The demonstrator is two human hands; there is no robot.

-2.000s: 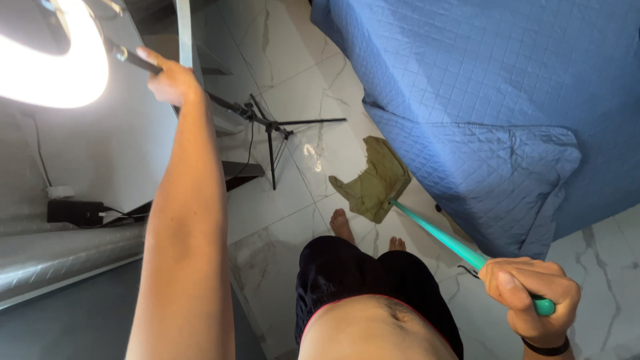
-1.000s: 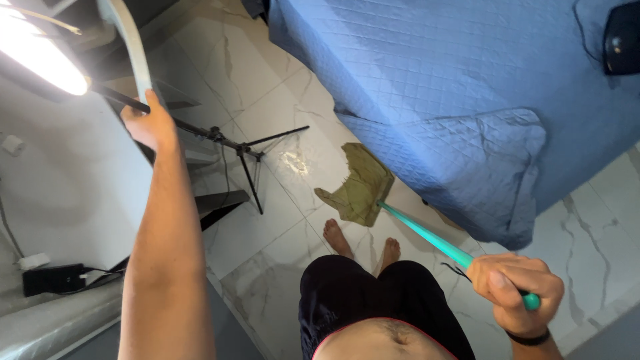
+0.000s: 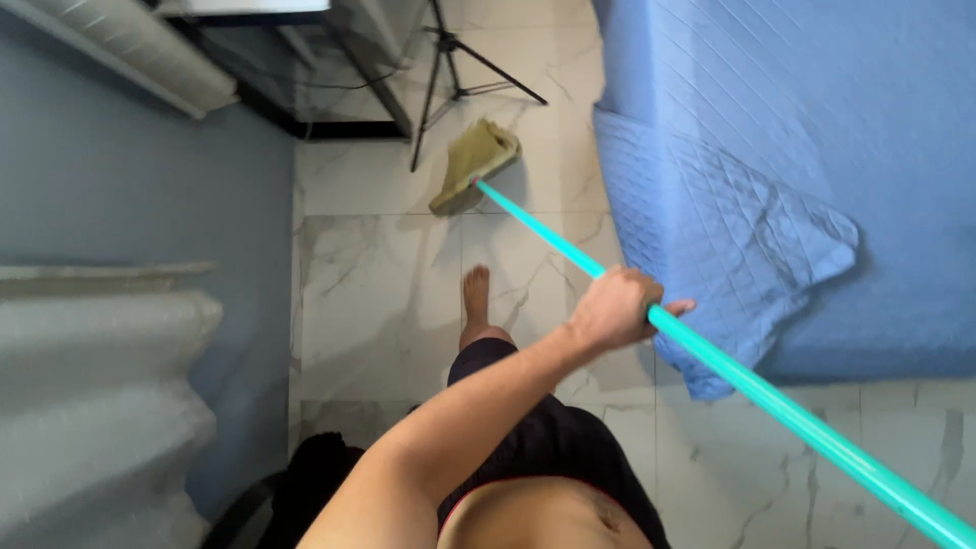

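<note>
My left hand (image 3: 619, 306) is closed around the middle of a turquoise pole (image 3: 762, 398), which slants from the lower right corner up to the left. At the pole's far end an olive-green cloth (image 3: 474, 156) hangs over the head, which is hidden under it; the cloth is beyond my bare foot, close to the tripod's legs. My right hand is out of view, and the pole's near end runs off the lower right edge.
A black tripod (image 3: 447, 44) stands beyond the cloth, beside a black-framed table (image 3: 358, 130). On the right is a bed with a blue quilted cover (image 3: 732, 213), its corner folded. White curtains (image 3: 99, 381) and a grey wall (image 3: 236, 244) are at the left. A black object (image 3: 313, 480) lies behind at lower left.
My left hand has let go of the black tripod pole and now grips the turquoise pole. The cloth has moved away from the bed's edge toward the tripod. My right hand has left the view, which has shifted.
</note>
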